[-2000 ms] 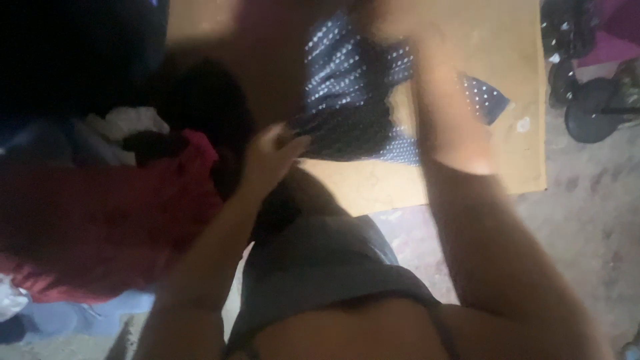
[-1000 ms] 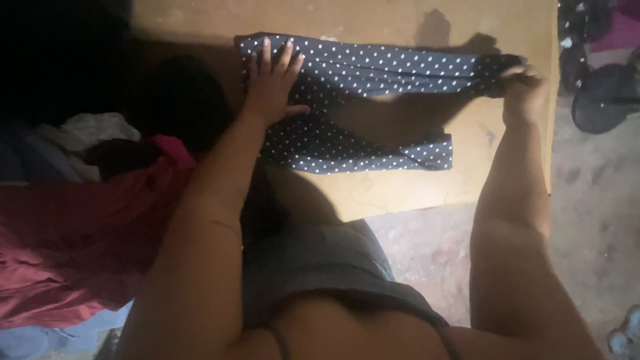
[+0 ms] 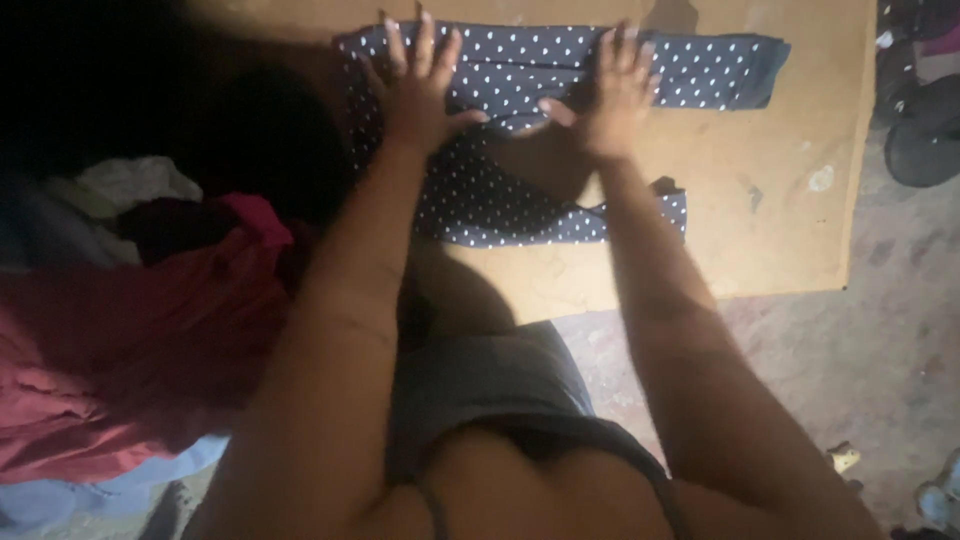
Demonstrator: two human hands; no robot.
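Note:
A pair of dark trousers with white dots [image 3: 525,49] lies spread on a tan board [image 3: 795,150], its waist end at the left and both legs pointing right. The upper leg reaches farther right than the lower one. My left hand [image 3: 424,97] rests flat near the waist end with its fingers spread. Farther right, my right hand [image 3: 616,97] presses flat on the upper leg, fingers apart. Neither hand grips the cloth. My forearm hides part of the lower leg, and shadow darkens the cloth between the legs.
At the left is a heap of clothes with a dark red cloth [image 3: 120,352], a pink piece [image 3: 259,217], a whitish piece [image 3: 139,184] and light blue cloth [image 3: 142,476]. A dark round object [image 3: 926,150] lies on the floor beyond the board's right edge.
My right hand has let go of the upper leg's far end and moved left onto that leg. The trousers, bunched and blurred two seconds ago, lie spread out.

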